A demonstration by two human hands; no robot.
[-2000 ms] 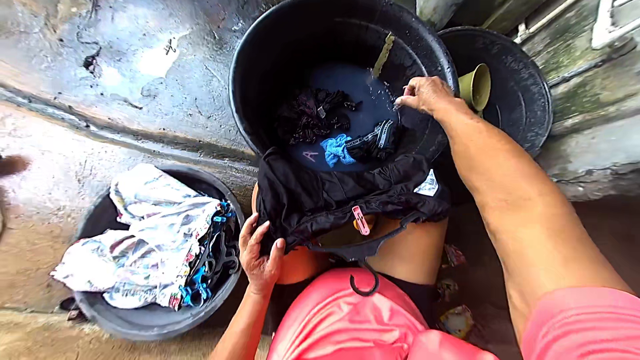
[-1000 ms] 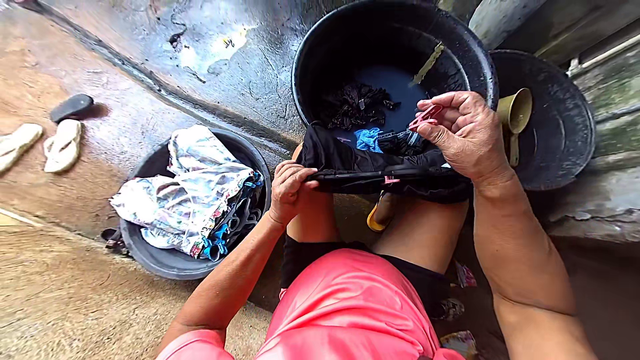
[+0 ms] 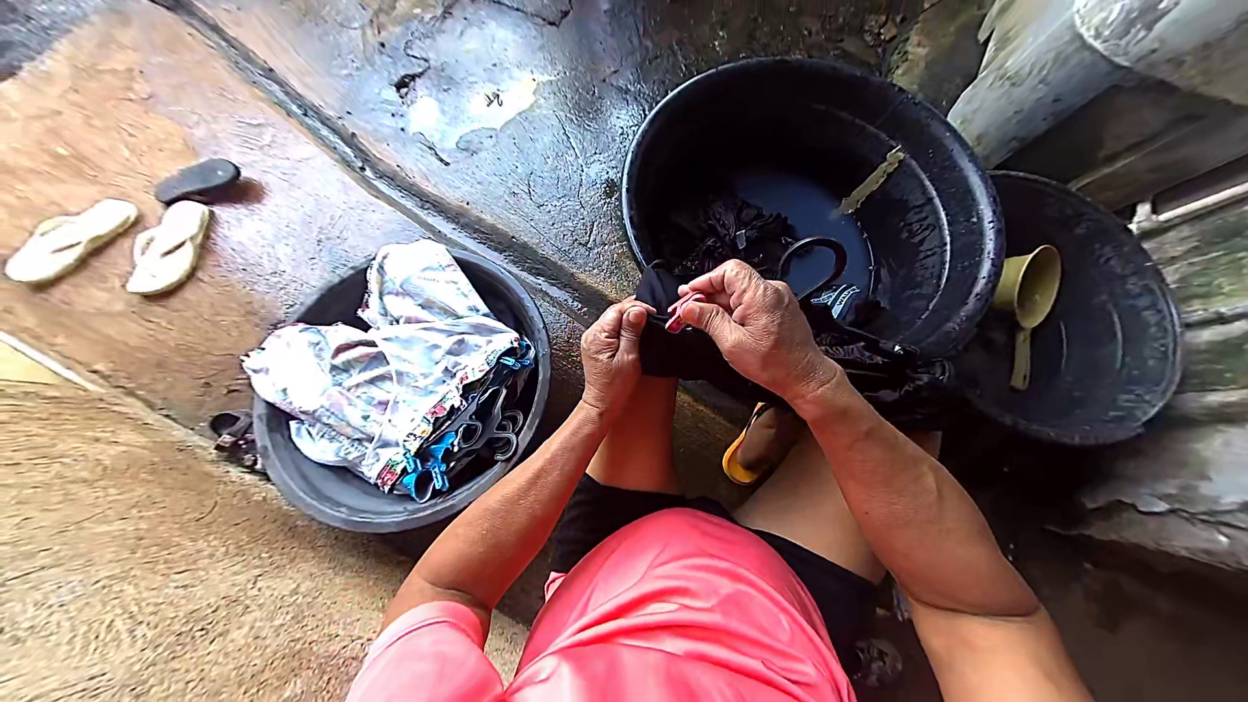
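Between finger and thumb my left hand [image 3: 614, 353] pinches the edge of a black garment [image 3: 673, 346] lying over my lap. Beside it, my right hand [image 3: 756, 327] grips a pink clothespin [image 3: 680, 314] at that same edge. Whether the pin is clamped on the cloth cannot be told. The curved hook of a dark clothes hanger [image 3: 815, 255] rises just beyond my right hand; the rest of the hanger is hidden. A large black basin [image 3: 643, 146] in front of me holds cloudy water and dark wet clothes [image 3: 726, 234].
To the left, a smaller dark basin [image 3: 322, 512] holds white printed cloth [image 3: 390, 361] and hangers. A second black basin [image 3: 1121, 322] at the right contains a yellowish dipper [image 3: 1029, 288]. Pale flip-flops [image 3: 171, 249] and a dark slipper [image 3: 198, 180] lie on the wet floor.
My right hand has brought the pink clothespin leftward to the garment's edge, close to my left hand. The hanger hook now shows over the large basin; two seconds ago it lay against my shirt.
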